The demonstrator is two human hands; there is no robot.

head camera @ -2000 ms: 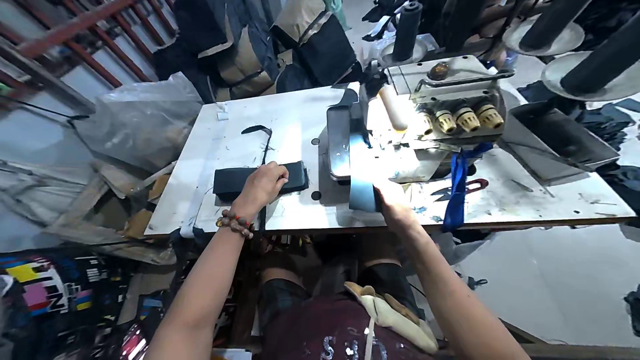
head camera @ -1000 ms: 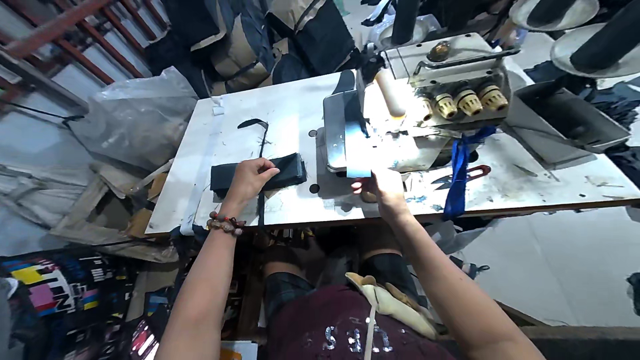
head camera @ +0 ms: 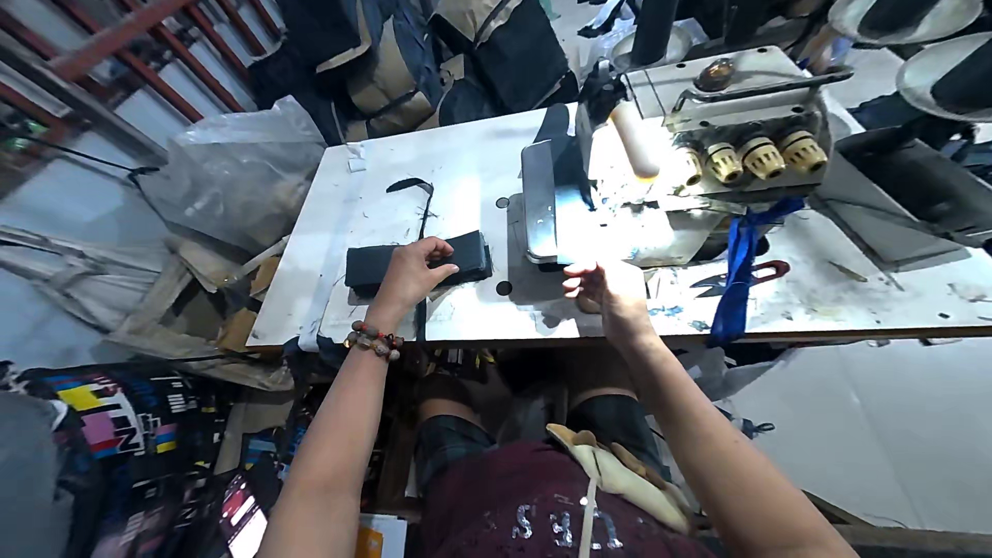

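Observation:
My left hand [head camera: 418,271] rests on a stack of dark fabric strips [head camera: 372,266] on the white table, its thumb and fingertips apart; whether it pinches a layer, I cannot tell. A thin black strap [head camera: 426,213] runs past the stack. Near the needle area of a sewing machine [head camera: 748,116], my right hand [head camera: 601,291] has curled fingers in bright light, and its grip cannot be made out. A dark fabric piece [head camera: 570,163] lies on the machine's bed beside the metal plate [head camera: 540,201].
Red-handled scissors [head camera: 767,271] lie on the right, partly behind a hanging blue strap [head camera: 732,287]. Thread cones on dishes [head camera: 942,77] stand at the back right, above a metal tray [head camera: 891,194]. A plastic bag [head camera: 232,170] and dark fabric bags [head camera: 496,62] are beyond the table.
The dark piece that stood upright at my right hand two seconds ago now lies farther back on the machine's bed. My left hand remains at the fabric stack.

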